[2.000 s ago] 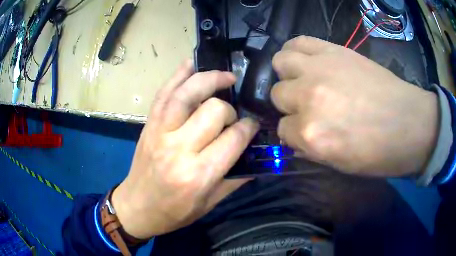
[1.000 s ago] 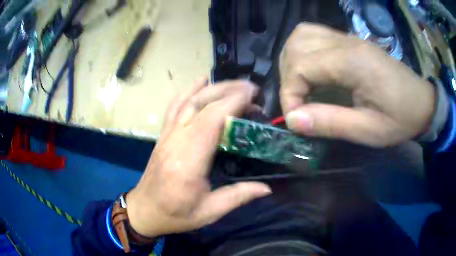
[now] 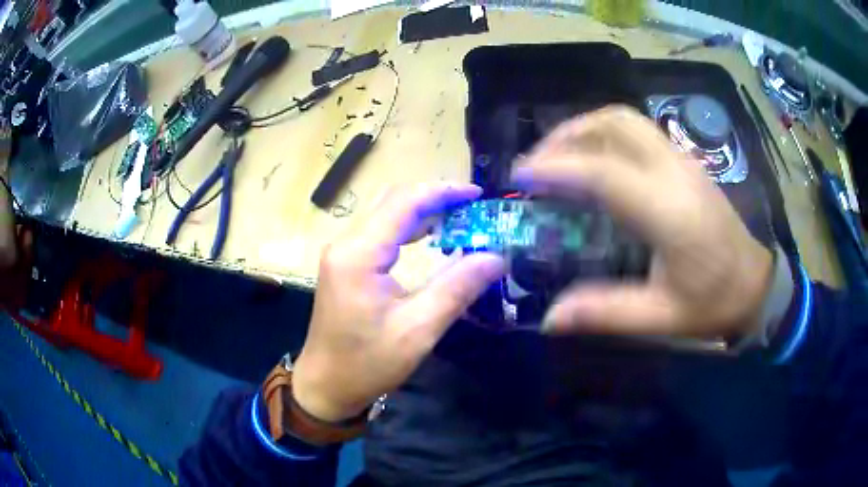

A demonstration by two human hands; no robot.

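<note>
The green circuit board (image 3: pixel 495 224) is above the near part of the black speaker cabinet (image 3: pixel 547 71); blue light falls on its left end. My left hand (image 3: pixel 390 285) holds that end between thumb and fingers. My right hand (image 3: pixel 666 228) is blurred, thumb and fingers apart around the board's right end; contact cannot be told. A short bit of red wire shows above the board. The silvery speaker driver (image 3: pixel 706 128) sits in the right part of the cabinet.
Left on the bench (image 3: pixel 286 209) are blue-handled pliers (image 3: pixel 225 195), a microphone (image 3: pixel 243 81), a small black bar (image 3: pixel 343 171) and spare boards (image 3: pixel 186 109). At the back are a white bottle (image 3: pixel 203 30) and a black plate (image 3: pixel 443 24). Another driver (image 3: pixel 788 76) lies right.
The board has come out of the cabinet and is now held up in my left hand. My right hand has opened away from the red wire. The view has widened to show more of the bench.
</note>
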